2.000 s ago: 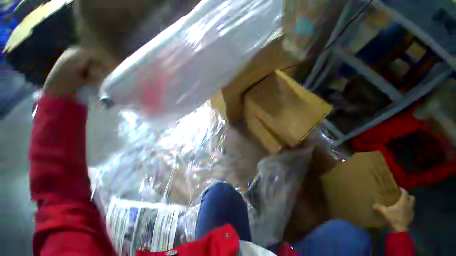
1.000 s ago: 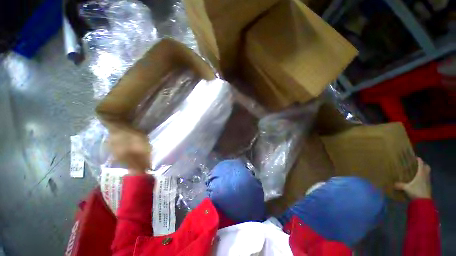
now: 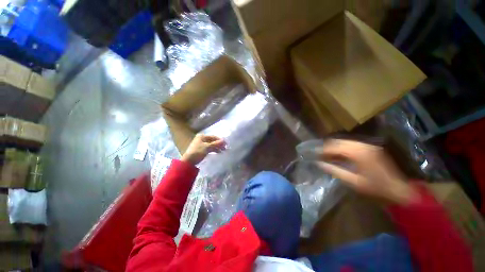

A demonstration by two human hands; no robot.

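A stack of flat whitish bags (image 3: 239,122) lies in and over the edge of an open brown carton (image 3: 199,93). My left hand (image 3: 205,149) is at the near edge of the stack, fingers bent against it; a grip is unclear. My right hand (image 3: 361,167) is raised over the clear film (image 3: 316,194) right of my knee. It is blurred, with translucent film near its fingertips; I cannot tell if it holds any. A brown carton (image 3: 454,202) lies at the lower right, partly behind my right sleeve.
A large open carton (image 3: 356,74) stands ahead right. Crumpled film (image 3: 194,45) lies beyond the bags. A red object (image 3: 119,223) is at the lower left, brown boxes (image 3: 24,130) at the far left, blue crates (image 3: 37,29) at the top left, bench legs at the right.
My right hand has left the brown carton at the right and moved left over the film. My left hand has settled at the bag stack. The view has turned left, showing more floor and boxes.
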